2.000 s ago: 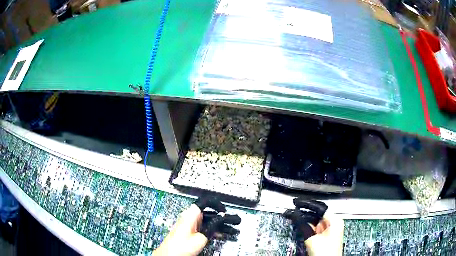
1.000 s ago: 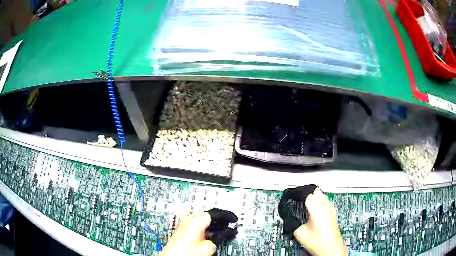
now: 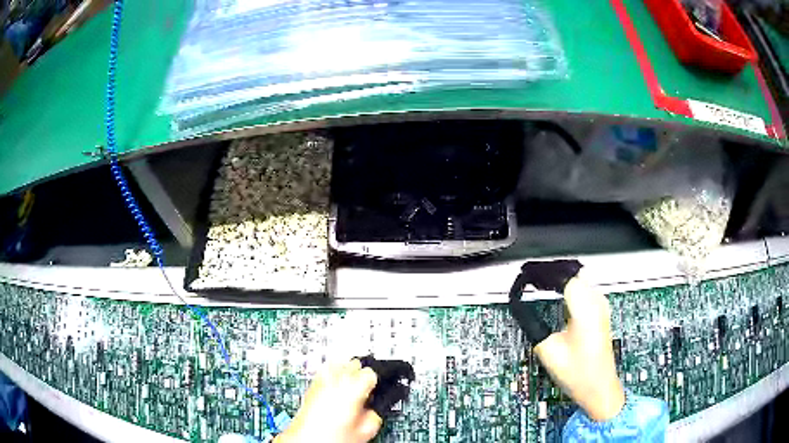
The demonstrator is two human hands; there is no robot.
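A row of green circuit boards [image 3: 471,359] crowded with small parts runs across the bottom. My left hand [image 3: 346,398], with black-covered fingers, is low over the boards with its fingers curled. A pale speck shows at its fingertips; whether it is a held part is unclear. My right hand [image 3: 575,333] is over the boards' far edge at the right, black index finger and thumb curved into a ring. I cannot see anything between its fingertips. The left bin [image 3: 201,251] holds cream parts [image 3: 268,255]. The black right bin [image 3: 424,251] holds dark parts.
A green shelf [image 3: 606,86] above the bins carries clear plastic sheets [image 3: 363,52] and a red box [image 3: 705,43]. A blue coiled cord [image 3: 130,199] hangs at the left. A clear bag of cream pieces [image 3: 683,225] lies right. A pale rail [image 3: 415,285] runs behind the boards.
The view has swung right, so shelf and bins sit further left. My right hand has moved right and away from my left hand. My left hand stays low over the boards, fingers curled.
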